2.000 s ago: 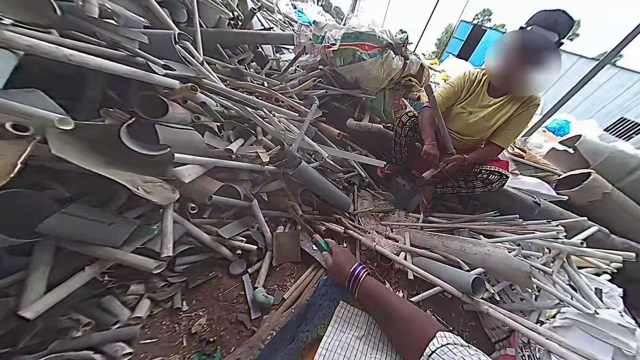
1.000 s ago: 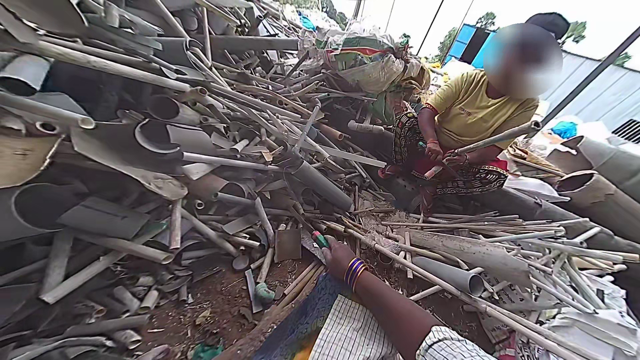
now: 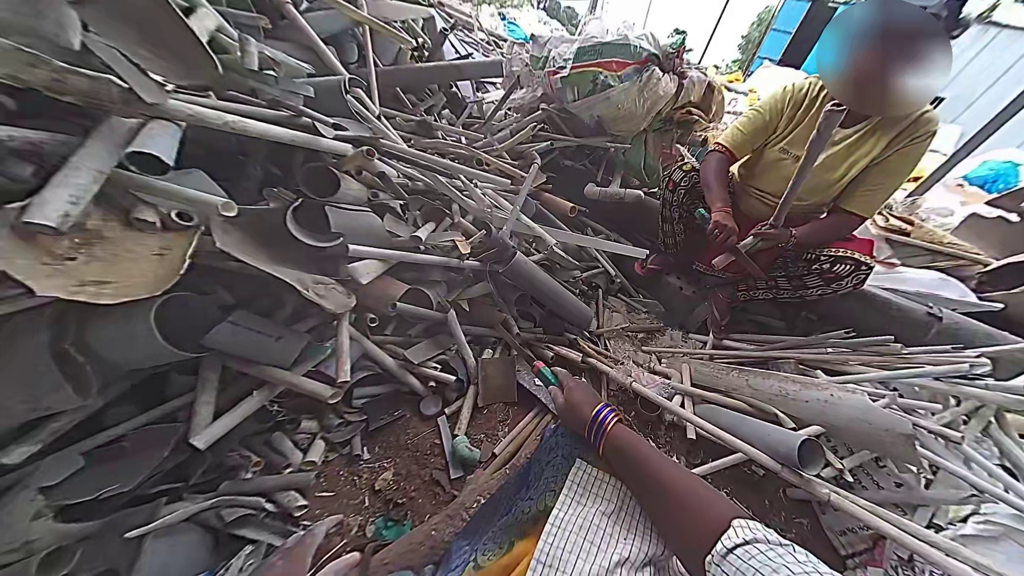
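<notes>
My right hand [image 3: 574, 400], with bangles at the wrist, grips the green and red handle [image 3: 546, 374] of a hand tool. A flat metallic part, perhaps its blade, shows beside the handle; its full shape is unclear. A small flat grey-brown piece [image 3: 498, 379] lies just left of the tool. Thin plastic pipes [image 3: 632, 386] lie right of my hand, and a wider grey pipe [image 3: 538, 280] rests above it. My left hand is not clearly visible.
A heap of scrap pipes [image 3: 432, 168] rises at left and ahead. A co-worker [image 3: 824, 160] sits at upper right, holding a pipe [image 3: 808, 164] and a green-handled tool. A large split pipe [image 3: 792, 400] and a grey pipe [image 3: 760, 436] lie at right. Stuffed sacks [image 3: 616, 80] stand behind.
The co-worker's pipe, pointing up to the right a second ago, now stands more steeply. My right hand keeps its grip on the tool near the same place. The view has shifted slightly.
</notes>
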